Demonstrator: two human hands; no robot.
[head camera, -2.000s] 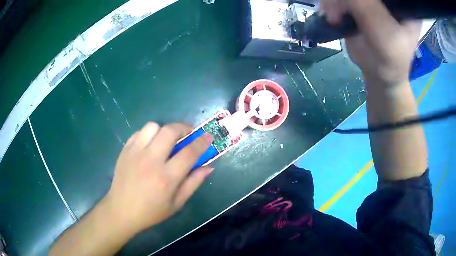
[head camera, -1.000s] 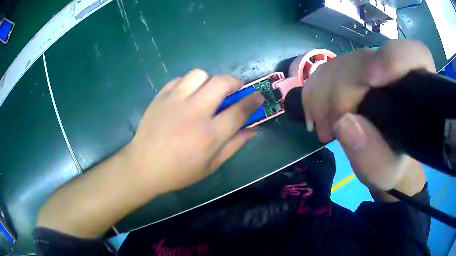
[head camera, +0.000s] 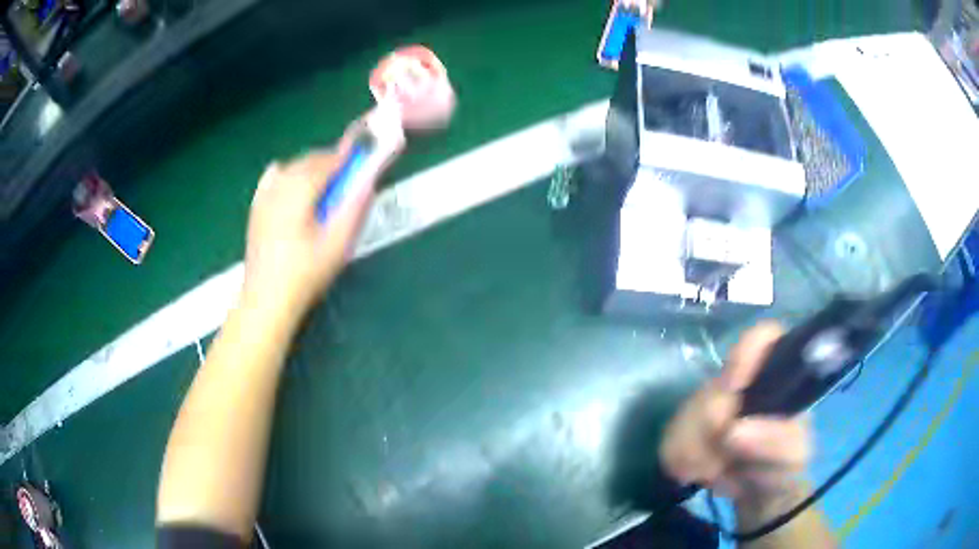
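Note:
My left hand (head camera: 295, 231) holds a pink fan unit (head camera: 417, 90) by its open handle, over the white edge strip at the conveyor. The fan is blurred; its round head points away from me and a blue battery (head camera: 345, 184) shows beside my fingers. My right hand (head camera: 741, 429) grips the black electric screwdriver (head camera: 811, 354) at the right, off the fan; its tip is not clearly seen. The silver-white screw feeder (head camera: 703, 182) stands beyond my right hand.
Other fan units lie on the green conveyor, one at the left (head camera: 126, 230) and one behind the feeder (head camera: 619, 34). Another fan lies at the lower left (head camera: 38, 510). A blue screw tray (head camera: 824, 134) sits beside the feeder. Small green parts (head camera: 559, 187) lie left of the feeder.
My left hand has carried the fan from the bench up and away to the conveyor side. My right hand has drawn the screwdriver back from the fan. The view has shifted, showing conveyor and whole feeder.

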